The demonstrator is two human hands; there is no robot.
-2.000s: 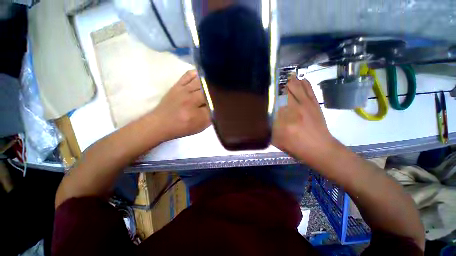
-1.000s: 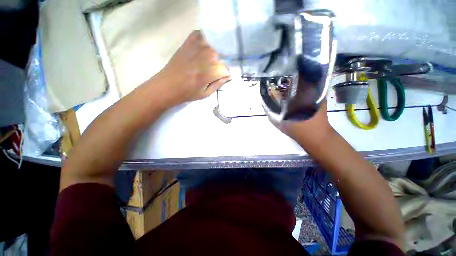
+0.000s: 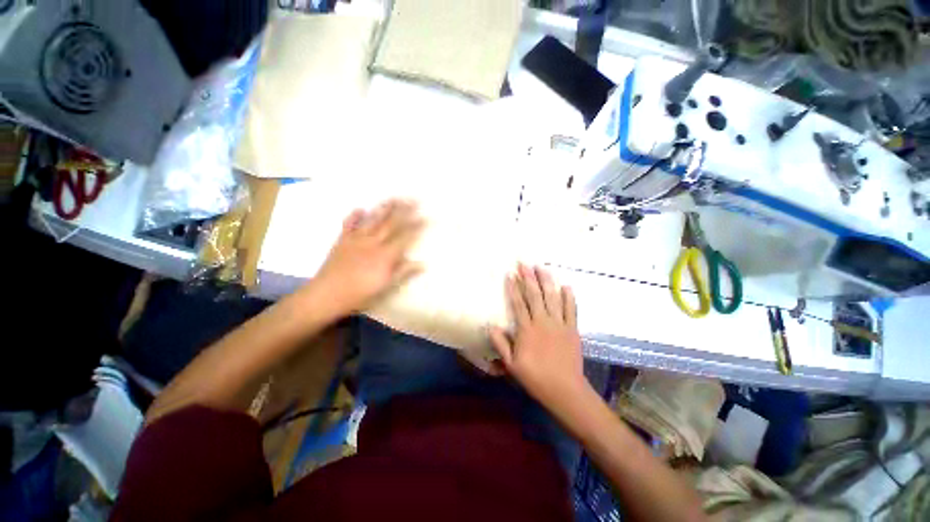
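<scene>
A pale cream-beige fabric panel [image 3: 449,270] lies on the white table at its front edge, partly washed out by glare. My left hand [image 3: 377,253] rests flat on its left part with fingers spread. My right hand [image 3: 543,331] is at its right front corner, fingers spread forward, thumb near the panel's edge. The white sewing machine [image 3: 755,163] with a blue stripe stands to the right, behind my right hand. No fabric can be made out under its needle area [image 3: 630,219].
Beige cut panels [image 3: 306,97] lie at the rear left, more [image 3: 449,41] at the rear. Also there are a black phone [image 3: 567,77], yellow-green scissors [image 3: 704,277], snips [image 3: 780,342], a clear plastic bag [image 3: 194,168] and red-handled scissors [image 3: 79,189].
The view has pulled back and shifted, showing the whole machine head. Both hands have moved from beside the needle area to the table's front edge, over a panel.
</scene>
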